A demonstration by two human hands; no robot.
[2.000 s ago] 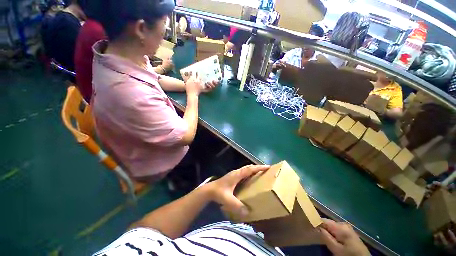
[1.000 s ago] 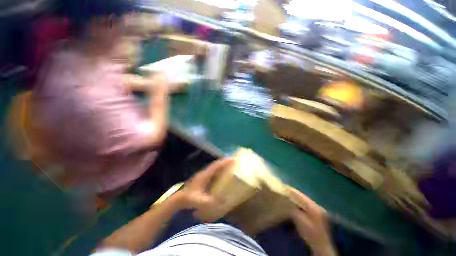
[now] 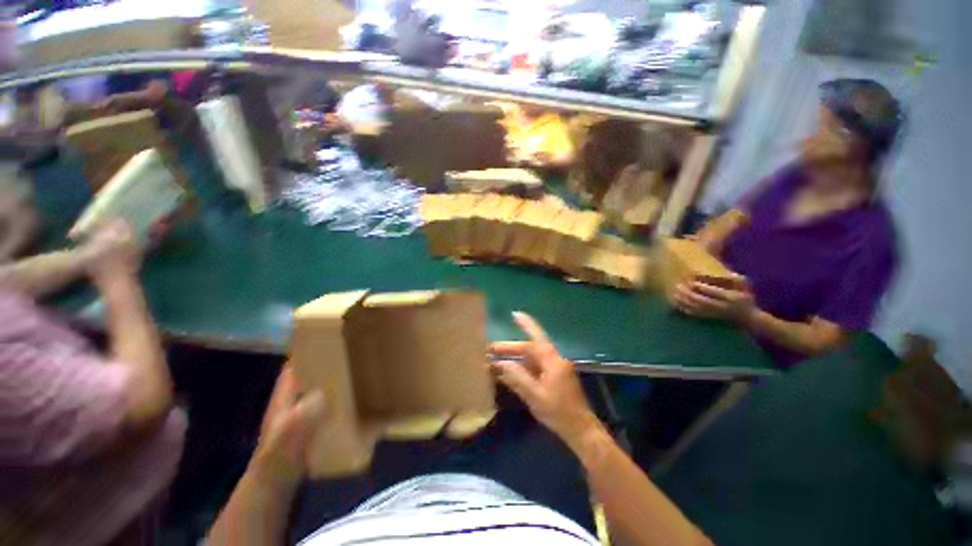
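Observation:
An open brown mailer box (image 3: 410, 357) is held over my lap, its inside facing me and its lid opened toward the right. My left hand (image 3: 286, 427) grips the tray's left side, with the fingers partly hidden behind it. My right hand (image 3: 541, 373) is at the lid's right edge, fingers spread; blur hides whether the fingertips touch the card.
A green-topped table (image 3: 266, 288) carries a row of nested open boxes (image 3: 512, 229) and tangled white cables (image 3: 352, 197). A neighbour in pink (image 3: 75, 395) holds a pale slab at left. A neighbour in purple (image 3: 815, 256) holds a box at right. A metal shelf runs above.
The view has swung right, bringing the purple-shirted neighbour into full view. The box has turned so that its open inside shows. My right hand's fingers have spread at the lid's edge.

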